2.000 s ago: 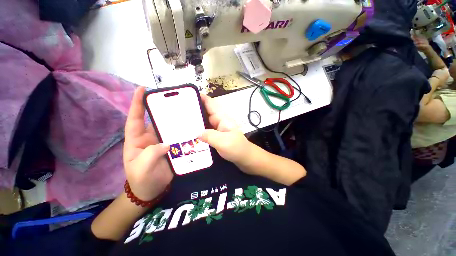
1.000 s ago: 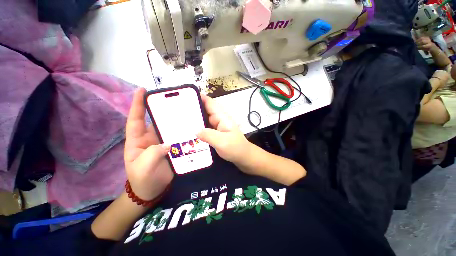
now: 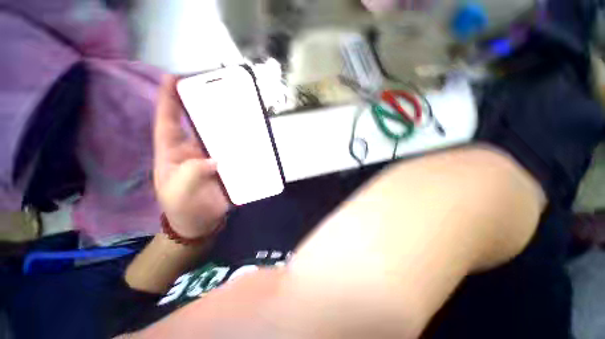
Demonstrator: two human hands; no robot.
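My left hand (image 3: 186, 172), with a red bead bracelet at the wrist, holds the smartphone (image 3: 235, 136) upright above my lap. Its fingers are along the phone's left side and the thumb lies at the left edge. The phone has a dark case edge and a bright white screen with no readable content. My right forearm and bent elbow cross the lower middle and right, blurred and close to the camera. My right hand cannot be made out; the arm runs out at the bottom edge.
Scissors (image 3: 396, 114) with red and green loops lie on the white table (image 3: 318, 142) with a thin black cable. The blurred sewing machine (image 3: 424, 40) stands behind. Pink panels (image 3: 119, 132) are heaped left, a blue plastic edge (image 3: 79, 257) is low left, and dark cloth (image 3: 531, 112) is right.
My right hand has left the phone, and my right arm now crosses low in front of the camera. The phone stays in my left hand, slightly higher in view. The view has shifted and blurred.
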